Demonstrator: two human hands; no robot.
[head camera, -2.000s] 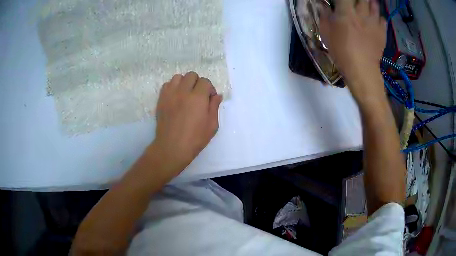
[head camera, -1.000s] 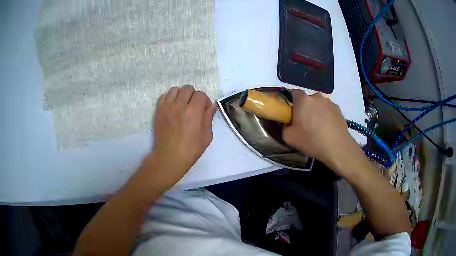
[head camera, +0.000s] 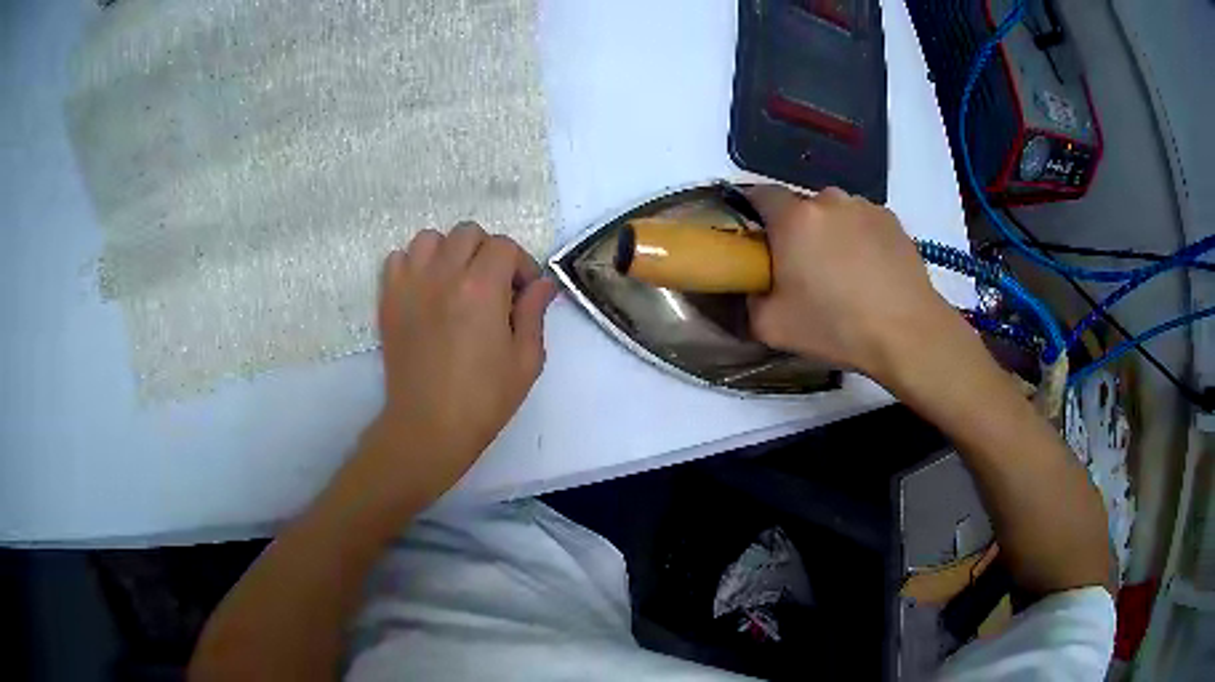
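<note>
A cream, coarsely woven fabric panel (head camera: 313, 167) lies flat on the white table at the left, cut off by the top of the view. My left hand (head camera: 460, 313) pinches the panel's near right corner between thumb and fingers; the pinched edge is mostly hidden. My right hand (head camera: 846, 280) grips the wooden iron handle (head camera: 700, 257). The shiny steam iron (head camera: 666, 320) sits on the table with its pointed tip at the fabric corner, close beside my left fingertips.
The black iron rest (head camera: 813, 93) with red marks lies behind the iron. A red-and-black box (head camera: 1053, 147) and blue hoses (head camera: 1019, 287) are at the right. The white table's curved front edge (head camera: 640, 460) is nearest me, with a dark bin holding scraps (head camera: 762, 586) below.
My right hand has brought the iron from its rest to the fabric's corner. My left hand still pinches that corner and has shifted slightly left in view.
</note>
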